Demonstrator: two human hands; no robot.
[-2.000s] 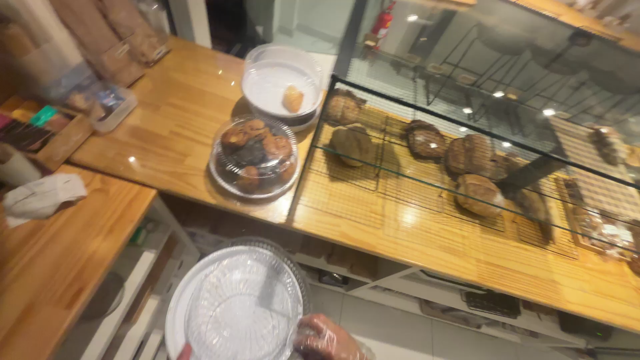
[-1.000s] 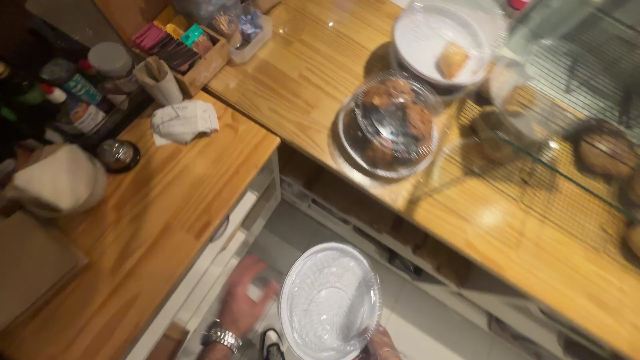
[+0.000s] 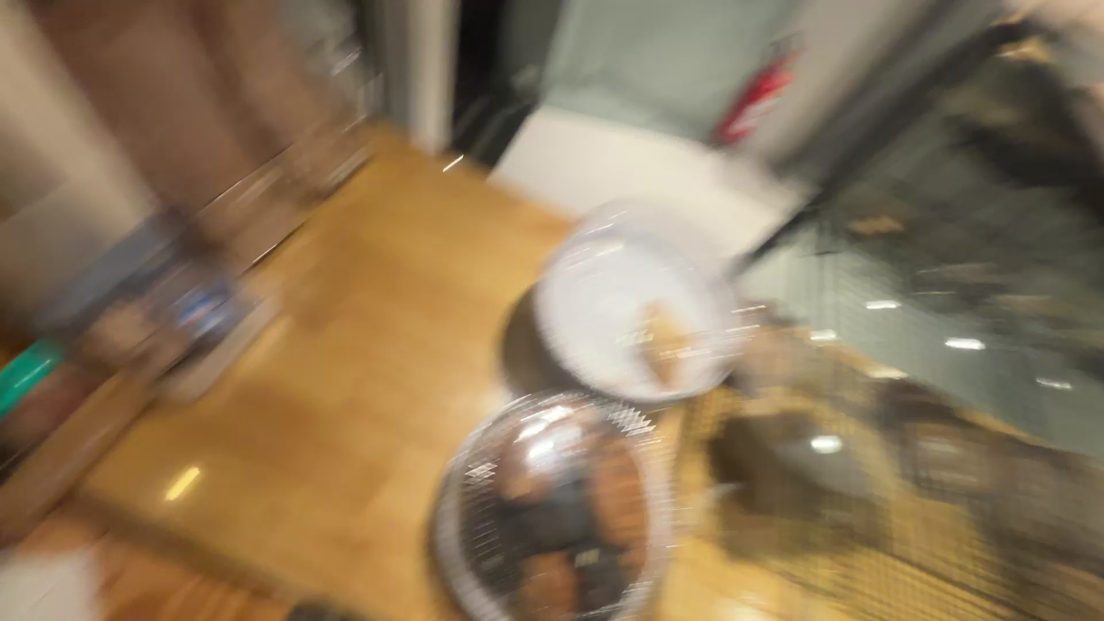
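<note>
Neither of my hands shows in the blurred head view. A white round dish [image 3: 634, 315] under a clear cover holds one piece of baked food [image 3: 664, 345]. Just in front of it on the wooden counter [image 3: 345, 362] is a clear plastic dome [image 3: 556, 509] over several browned baked goods. The clear lidded container seen earlier with my hands is out of view.
On the right, loaves [image 3: 768, 474] lie on wire racks behind glass. At the left are a small plastic box [image 3: 216, 328] and a wooden tray [image 3: 78, 448]. A red fire extinguisher [image 3: 759, 99] is at the back.
The view has swung up to the counter's back. My hands and the clear round container, in view a second ago, have left the frame.
</note>
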